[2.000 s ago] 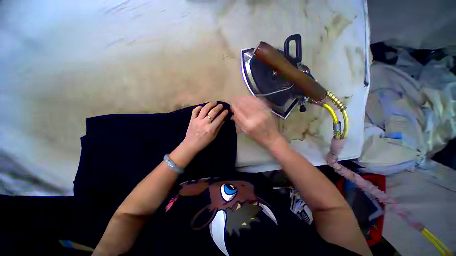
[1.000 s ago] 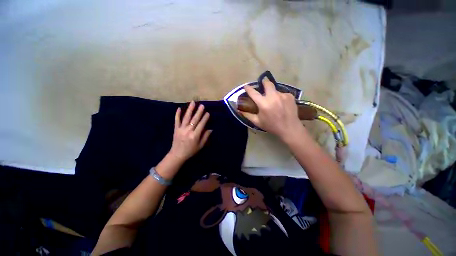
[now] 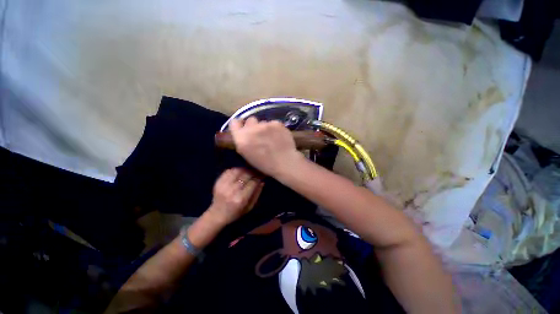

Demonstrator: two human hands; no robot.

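The black garment (image 3: pixel 178 141) lies on the near edge of the stained padded table, its left corner pointing up and away. The steam iron (image 3: pixel 276 109) rests on the garment's far edge, its plate partly over the cloth and its tip to the left. My right hand (image 3: pixel 264 144) is closed around its brown wooden handle (image 3: pixel 312 140). My left hand (image 3: pixel 234 195) is on the garment just nearer to me than the iron, fingers curled; the fingertips are dark against the cloth, and it seems to pinch the fabric.
Yellow steam hoses (image 3: pixel 353 147) leave the back of the iron and run right into a pinkish wrapped hose. The stained white ironing table (image 3: pixel 405 92) extends beyond. Pale bundles (image 3: pixel 522 202) lie at the right, dark cloth (image 3: pixel 445 9) at the far right edge.
My right hand first took the iron's handle, then moved it left onto the garment. My left hand has gone from flat on the cloth to curled, nearer my body. The view has shifted and turned.
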